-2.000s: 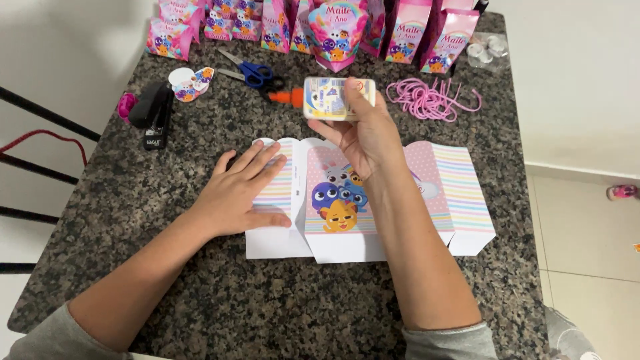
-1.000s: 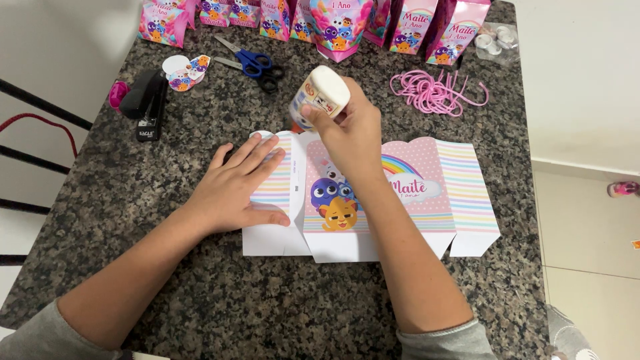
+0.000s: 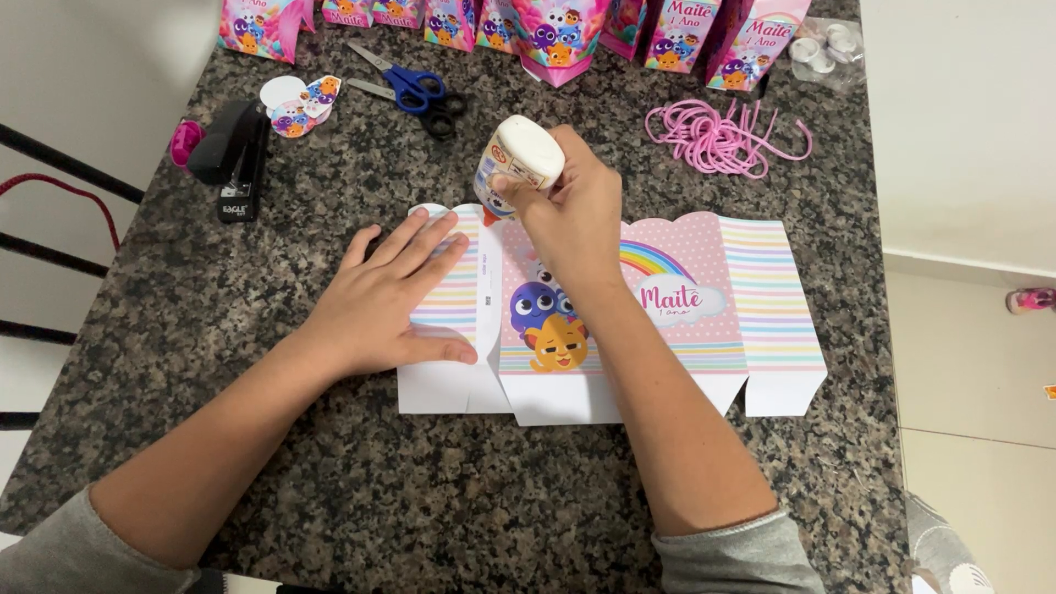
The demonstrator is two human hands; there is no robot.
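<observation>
A printed paper box blank [image 3: 685, 289], with striped side panels, a pink dotted middle panel and white bottom flaps, lies on the granite table. My left hand [image 3: 396, 293] rests on its left striped panel with the fingers spread. My right hand [image 3: 569, 206] is closed around a white glue bottle [image 3: 524, 153], tipped upside down. The bottle's orange-red tip points at the top of the white glue strip, right of my left fingers. Whether glue is coming out cannot be told. My right hand and forearm hide part of the pink panel.
A black stapler [image 3: 235, 161], round paper cutouts [image 3: 297, 107] and blue-handled scissors [image 3: 412, 89] lie at the upper left. Pink cord [image 3: 714, 136] lies at the upper right, near a plastic bag of white round items [image 3: 825, 49]. Several finished party boxes [image 3: 681, 33] line the far edge.
The glue bottle, held level above the table two seconds ago, is now tipped tip-down and has moved down to the paper's white strip. My left hand has stayed on the striped panel.
</observation>
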